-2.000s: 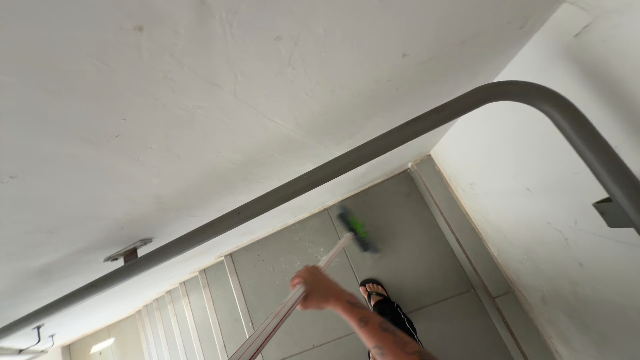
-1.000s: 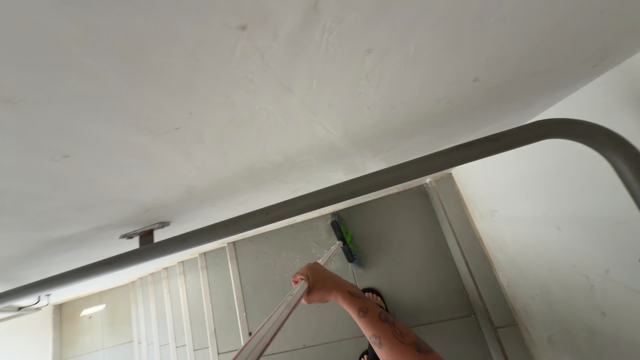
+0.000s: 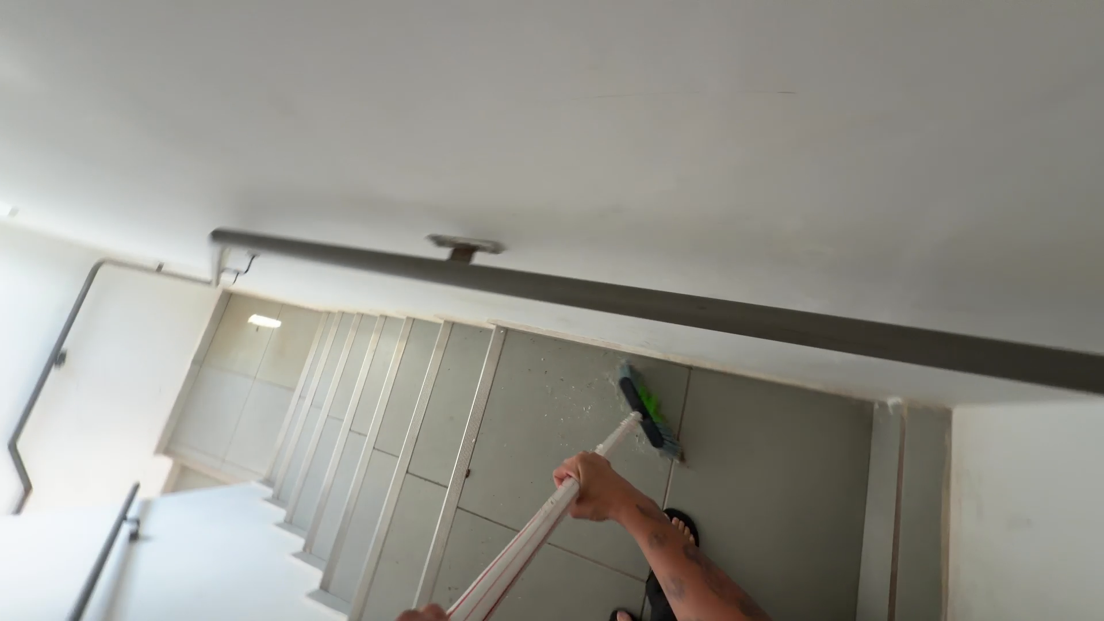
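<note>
My right hand (image 3: pixel 595 487) is closed around the pale, red-striped handle of a broom (image 3: pixel 535 528), about midway along its visible length. At the bottom edge only part of my left hand (image 3: pixel 423 613) shows, against the upper part of the handle, gripping it. The broom head (image 3: pixel 649 410), dark with green and grey-blue bristles, lies on the grey tiled landing near the wall's base. Small pale debris (image 3: pixel 586 398) is scattered on the tiles beside the bristles, on the stair side.
A grey metal handrail (image 3: pixel 690 312) runs along the white wall above the landing. Steps with pale edge strips (image 3: pixel 461 466) descend at the left toward a lower floor (image 3: pixel 237 379). My sandalled foot (image 3: pixel 683 526) stands on the landing. Another step edge (image 3: pixel 880 509) is at right.
The view has swung left, showing more of the stairs and lower handrails. My left hand has come into view at the bottom edge. My right hand still holds the handle.
</note>
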